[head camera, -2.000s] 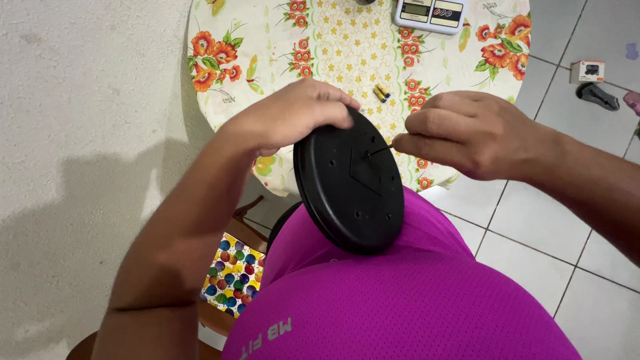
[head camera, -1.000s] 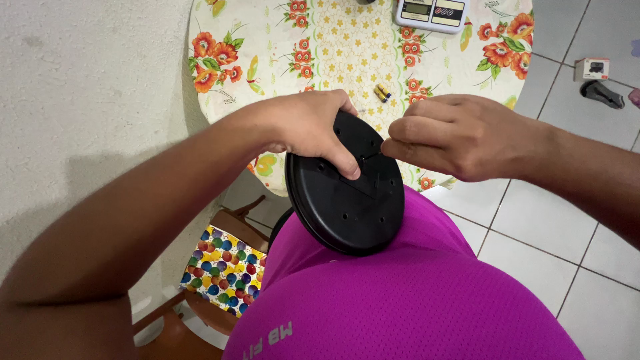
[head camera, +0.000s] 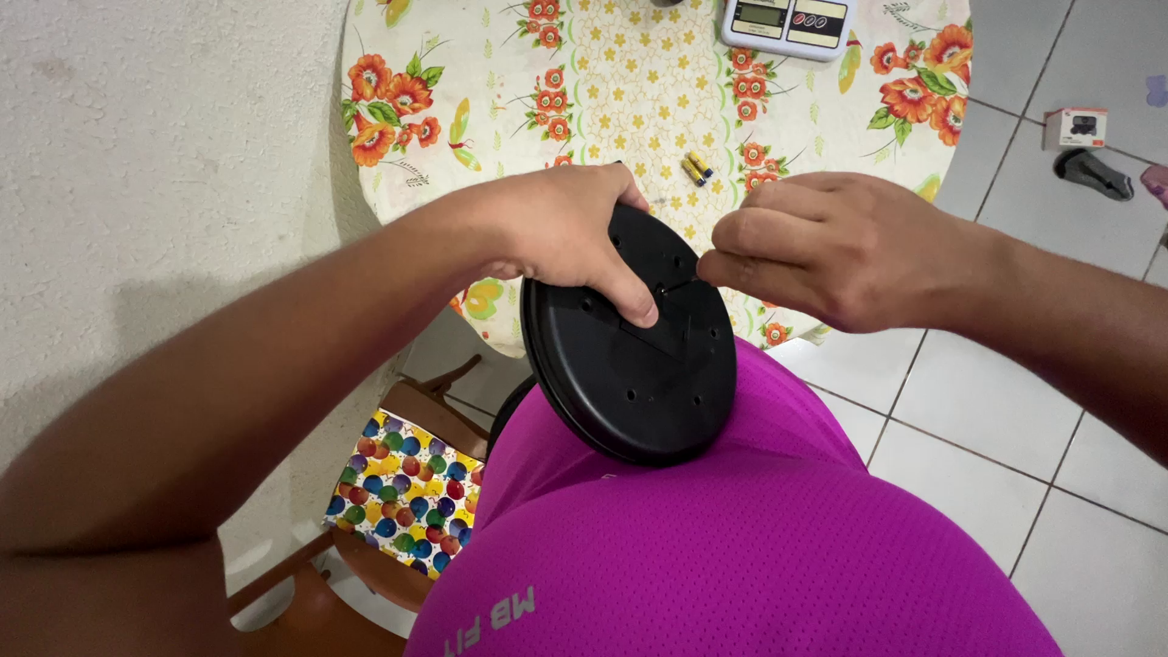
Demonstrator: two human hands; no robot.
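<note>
A round black plastic disc [head camera: 639,365] with several screw holes and a rectangular panel outline stands tilted against my lap. My left hand [head camera: 575,237] grips its upper left edge, the thumb pressed on the face near the panel. Between the fingertips of my right hand [head camera: 821,251] is a thin dark tool, mostly hidden, whose tip meets the disc near the panel's upper corner. Two small yellow batteries [head camera: 696,169] lie on the flowered tablecloth [head camera: 639,109] beyond the disc.
A white digital kitchen scale [head camera: 788,27] sits at the table's far side. Left of my lap is a wooden chair [head camera: 365,566] with a balloon-patterned item [head camera: 406,493]. A small box [head camera: 1077,128] and a dark object [head camera: 1093,173] are on the tiled floor at right. A wall stands at left.
My left thumb, on the disc's upper edge two seconds ago, has come down onto its face. My right hand remains by the disc with the thin tool.
</note>
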